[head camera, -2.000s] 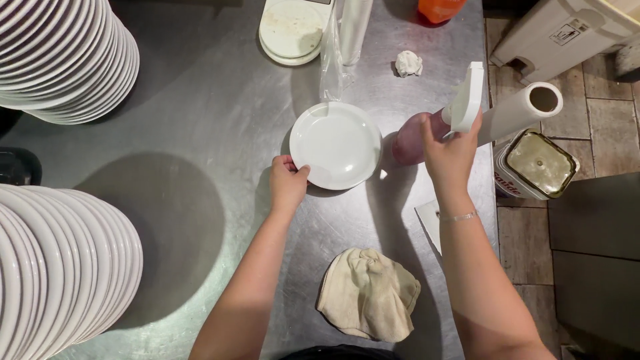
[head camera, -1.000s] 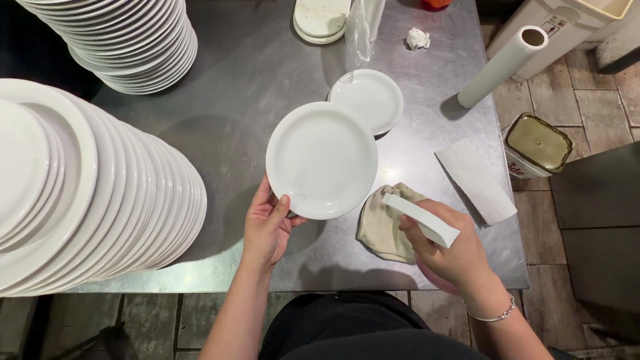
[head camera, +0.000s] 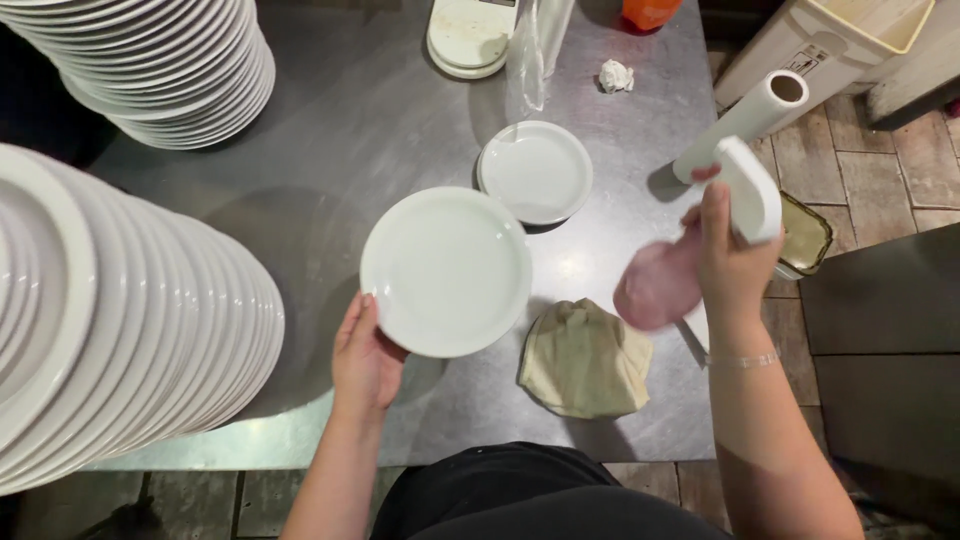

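My left hand [head camera: 369,352] grips the lower left rim of a white round plate [head camera: 446,271], raised above the steel table. Behind that plate's upper right edge, one or more white plates [head camera: 535,171] lie on the tabletop. My right hand [head camera: 731,247] is closed around the neck of a spray bottle with a white trigger head [head camera: 750,191] and pinkish body [head camera: 660,285], slightly blurred, over the table's right side. Below and left of the bottle a crumpled beige cloth [head camera: 589,360] rests on the metal.
Tall stacks of white plates [head camera: 187,315] [head camera: 180,82] fill the left side. A kitchen scale [head camera: 469,34], clear plastic roll [head camera: 536,60], crumpled paper [head camera: 616,76] and orange object [head camera: 649,11] are at the back. A white roll [head camera: 739,124] stands near the right edge, beyond it a tin [head camera: 806,232] and bin [head camera: 817,52].
Since one second ago my right hand has lifted the spray bottle up and away from the cloth. Two seconds ago my left hand was at the smaller plate on the table; now it holds a raised plate.
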